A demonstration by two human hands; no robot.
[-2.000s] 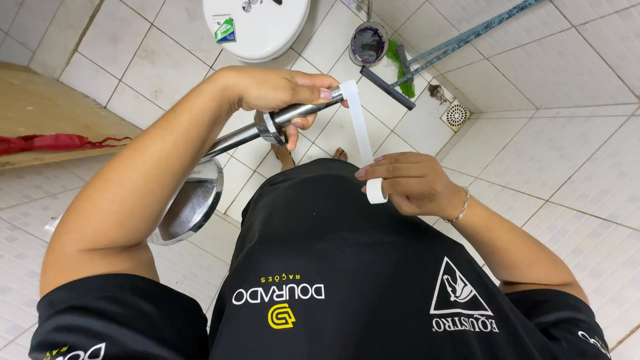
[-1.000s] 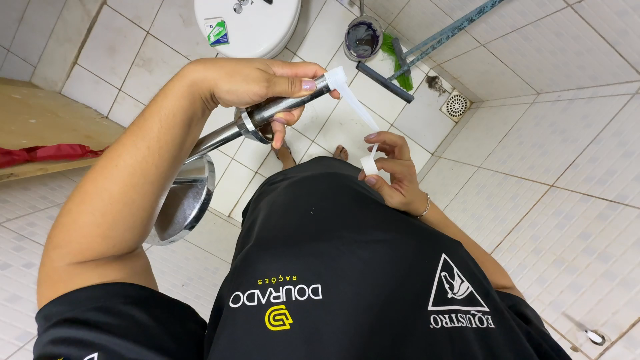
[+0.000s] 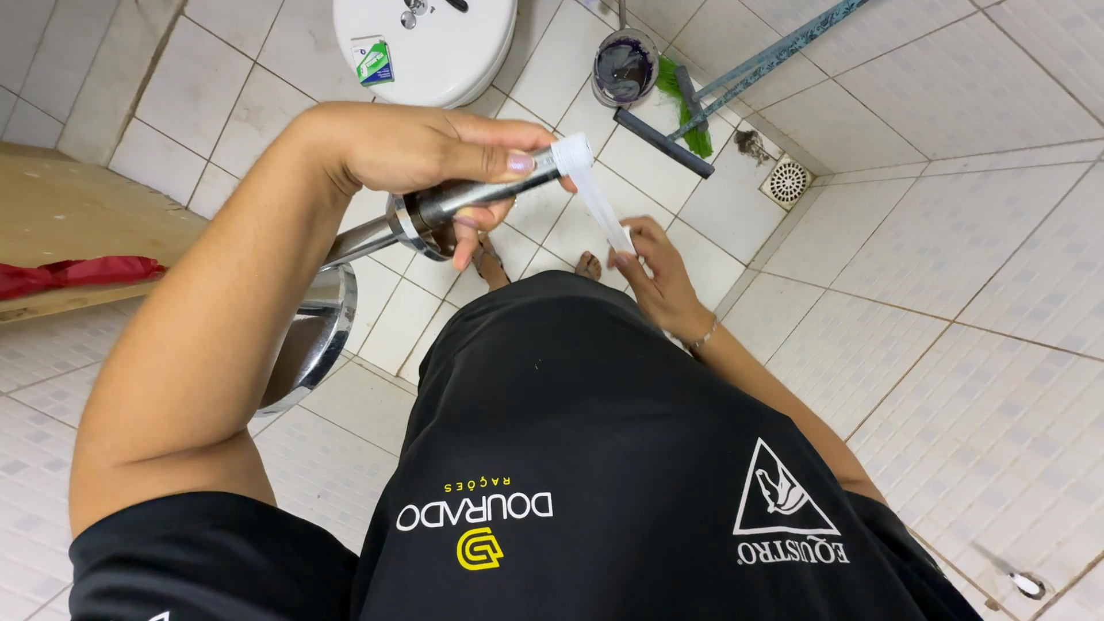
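Note:
My left hand [image 3: 431, 155] grips the chrome pipe [image 3: 492, 191] of a shower head near its end, thumb on top and fingers beneath. White thread seal tape [image 3: 572, 157] is wrapped around the pipe's tip, and a strip runs from it down to my right hand [image 3: 657, 272]. The fingers of my right hand pinch the tape's far end; the roll is mostly hidden there. A round chrome flange [image 3: 420, 226] sits on the pipe beside my left fingers. The wide shower head [image 3: 315, 341] hangs below my left forearm, which partly covers it.
A white toilet lid [image 3: 431, 43] carries a small green and white box [image 3: 373, 60]. Beyond my hands are a bucket [image 3: 625, 67], a squeegee [image 3: 664, 142], a green broom [image 3: 694, 108] and a floor drain [image 3: 787, 182]. A wooden board [image 3: 78, 216] with red cloth [image 3: 78, 276] stands left.
My right hand has moved from close to my shirt out toward the pipe's end, and now lies beyond the shirt's edge. The strip between hand and pipe remains stretched. My left hand keeps its hold.

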